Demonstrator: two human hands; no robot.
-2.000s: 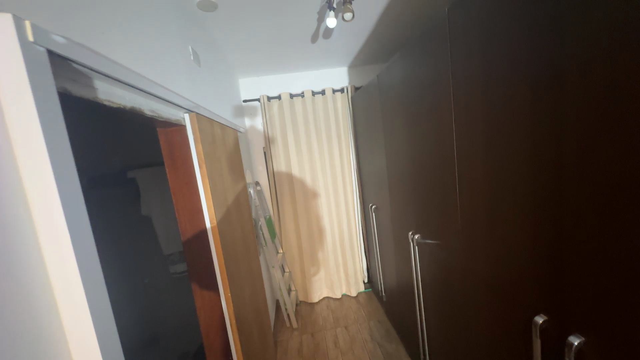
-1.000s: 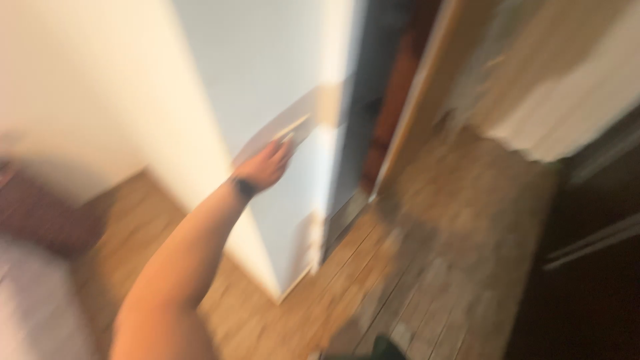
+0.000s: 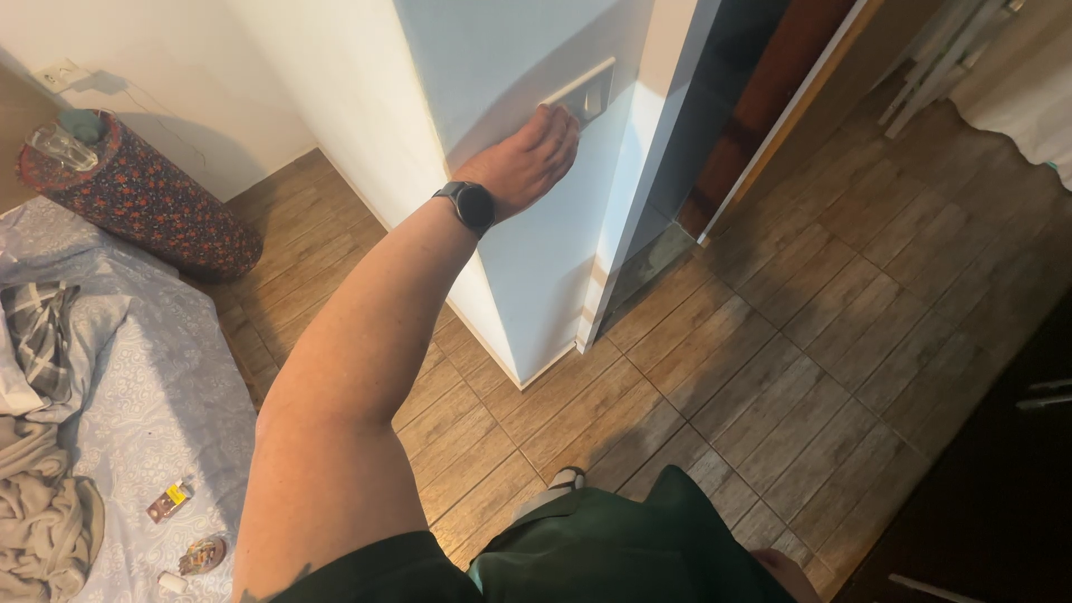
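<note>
My left hand (image 3: 536, 159), with a dark round smartwatch (image 3: 474, 206) on its wrist, reaches up to a wall switch plate (image 3: 596, 94) on the pale blue wall face. Its fingers are bent against the plate's left end, and the fingertips are partly hidden. Of my right hand (image 3: 783, 569), only a small patch of skin shows beside the dark green clothing at the bottom edge; its fingers cannot be made out.
A doorway with a sliding door (image 3: 787, 117) stands right of the wall. A bed (image 3: 142, 402) holds rumpled blankets and small items. Behind it is a round, flower-patterned stand (image 3: 159, 201) with a glass on top. Dark cabinets (image 3: 988, 469) line the right side.
The view has swung down and left from the corridor with the curtain. My left arm, out of sight two seconds ago, was at the wall plate one second ago and is still there.
</note>
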